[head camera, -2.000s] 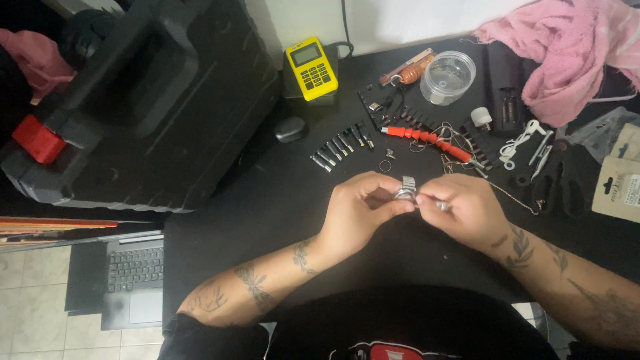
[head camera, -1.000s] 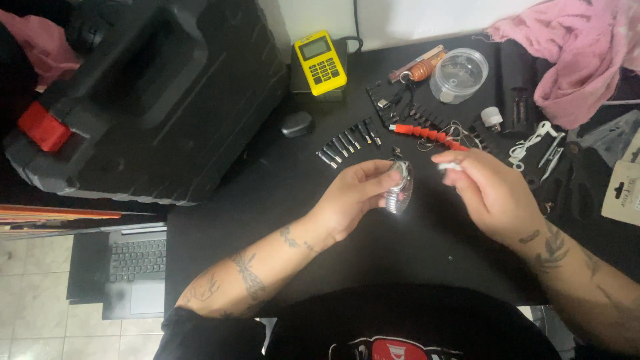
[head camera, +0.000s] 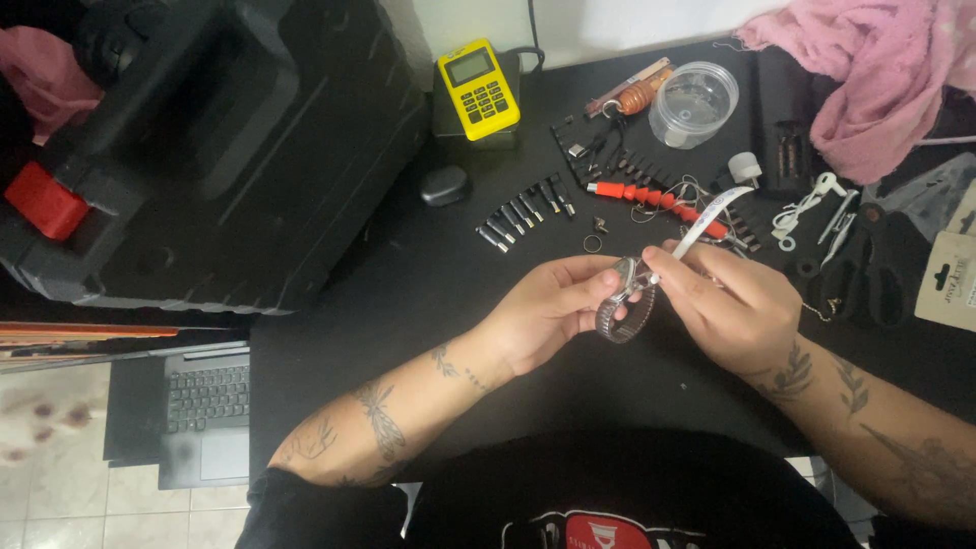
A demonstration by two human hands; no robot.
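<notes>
A wristwatch with a metal expansion band (head camera: 624, 316) is pinched by its case between the thumb and fingers of my left hand (head camera: 560, 305), the band hanging in a loop below. My right hand (head camera: 728, 305) grips a thin white strip-like tool with small printed marks (head camera: 709, 221), its lower end at the watch case and its upper end pointing up and right. Just above my left hand lie a small metal ring (head camera: 592, 244) and a small metal part (head camera: 601, 225) on the black desk. What the tool's lower end touches exactly is hard to tell.
Behind my hands lie screwdriver bits (head camera: 526, 213), a red flexible shaft (head camera: 648, 197), a clear round jar (head camera: 694, 107) and a yellow card reader (head camera: 479, 90). Black scissors (head camera: 877, 267) and a pink towel (head camera: 877, 84) are at right, a black hard case (head camera: 229, 152) at left.
My right hand has come back to the watch, after being apart from it one second ago. The white strip now stands out above my right fingers. The watch band now hangs in an open loop.
</notes>
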